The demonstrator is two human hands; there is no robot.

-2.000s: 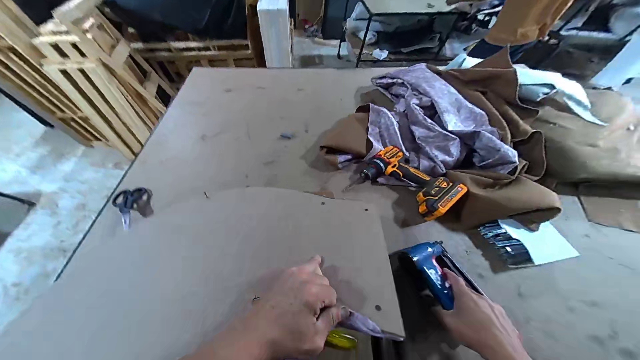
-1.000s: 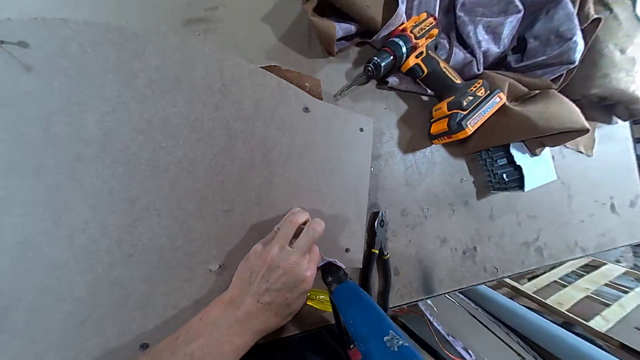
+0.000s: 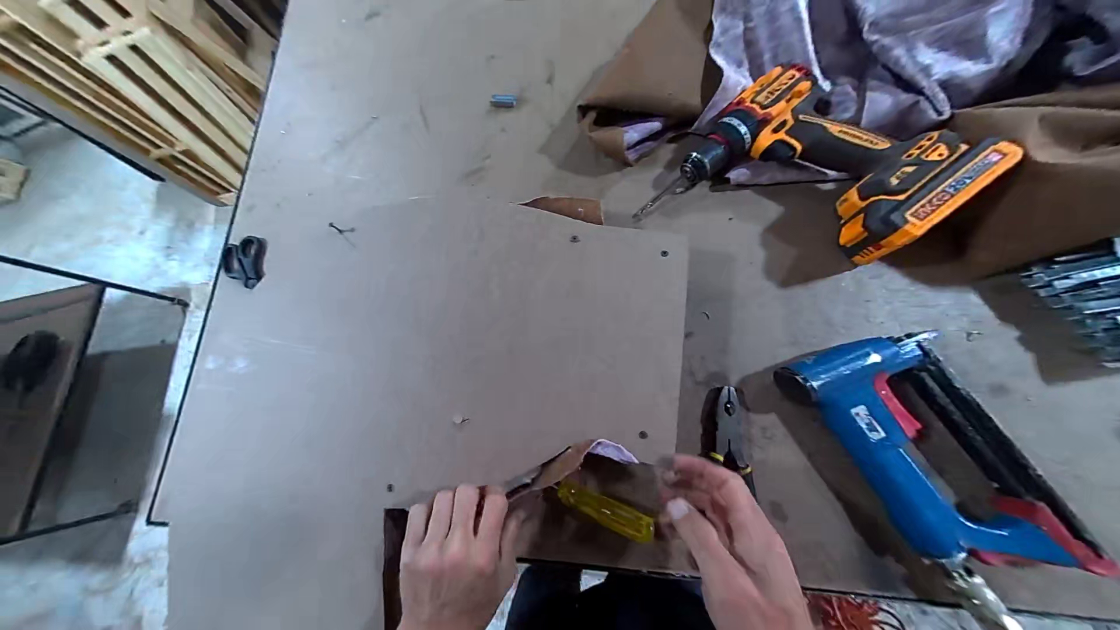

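My left hand [image 3: 459,547] has its fingers curled over the near edge of a large flat board [image 3: 490,350], beside a narrow strip of brown and lilac fabric [image 3: 582,455]. What its fingers hold cannot be made out. My right hand [image 3: 731,534] is bent at the board's near right corner, fingers apart, close to a yellow-handled tool [image 3: 605,512]. Pliers [image 3: 728,429] lie just beyond that hand. A blue pneumatic staple gun [image 3: 910,446] rests on the table to the right, untouched.
An orange and black cordless drill [image 3: 787,131] lies at the upper right by brown and lilac fabric [image 3: 875,52]. Staple strips [image 3: 1081,297] are at the right edge. Black-handled scissors [image 3: 245,261] lie near the table's left edge. Wooden frames [image 3: 166,79] stand beyond it.
The blue staple gun, which stood at the board's corner one second ago, now lies on the table to the right. My right hand is off it and near the yellow-handled tool.
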